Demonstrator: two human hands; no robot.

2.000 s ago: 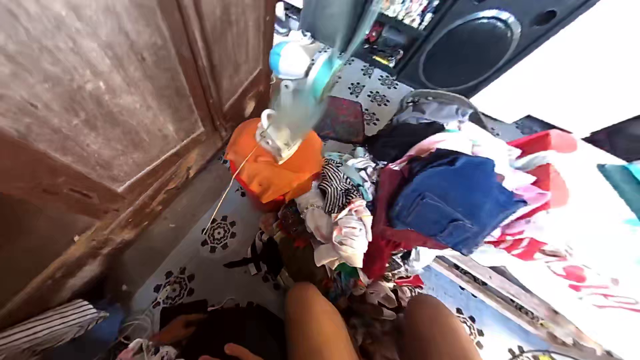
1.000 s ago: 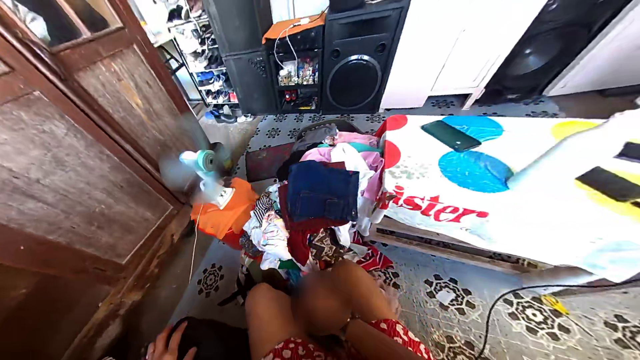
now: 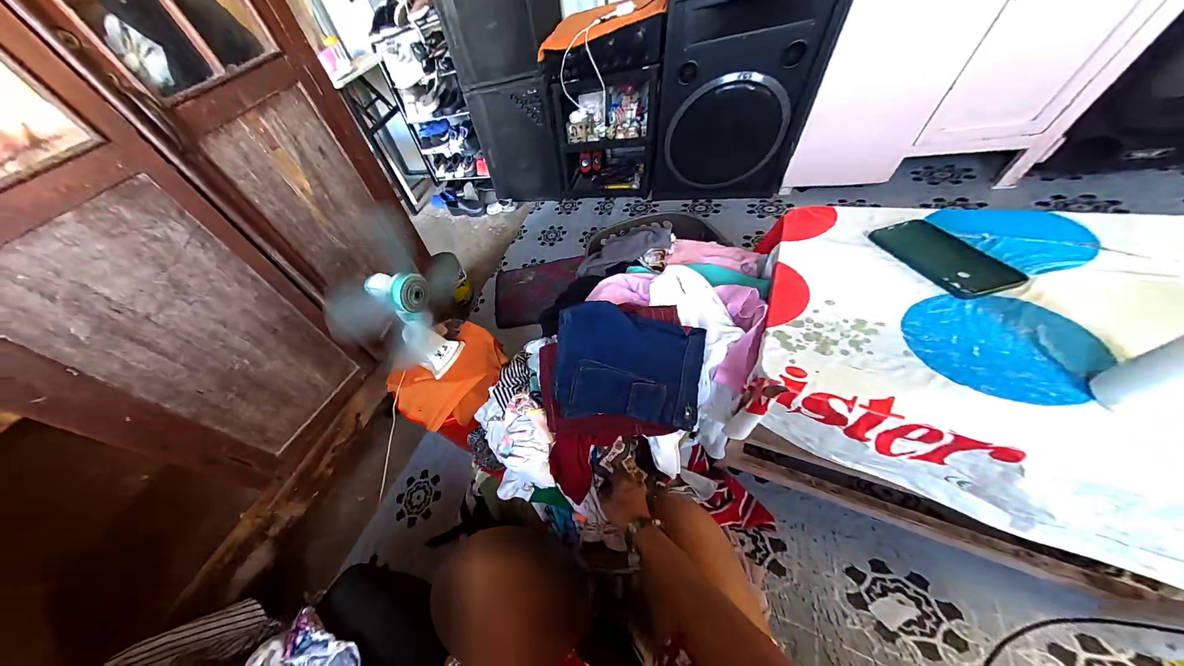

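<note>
My right hand (image 3: 627, 499), with a bracelet at the wrist, reaches into the front of a heap of clothes. It touches a dark patterned cloth (image 3: 622, 458); its fingertips are unclear. Folded blue denim (image 3: 629, 365) lies on top, over a maroon garment (image 3: 573, 462). Pink and white clothes (image 3: 698, 301) are behind and to the right. White printed fabric (image 3: 518, 439) and a striped black-and-white cloth (image 3: 511, 384) lie on the left side. My left hand is not in view. A blurred round shape hides part of the bottom centre.
A small fan (image 3: 410, 292) runs on an orange cloth (image 3: 462, 379) beside a wooden door (image 3: 176, 305). At right, a low table with a printed cover (image 3: 832, 370) bears a phone (image 3: 948, 257). Behind stand a loudspeaker (image 3: 726, 129) and a shoe rack (image 3: 449, 120). A black cable (image 3: 1064, 624) crosses the floor.
The view has swung widely, bringing in the table and speakers. My left hand, over dark cloth at the bottom left one second ago, is out of view. My right hand now shows at the heap's front.
</note>
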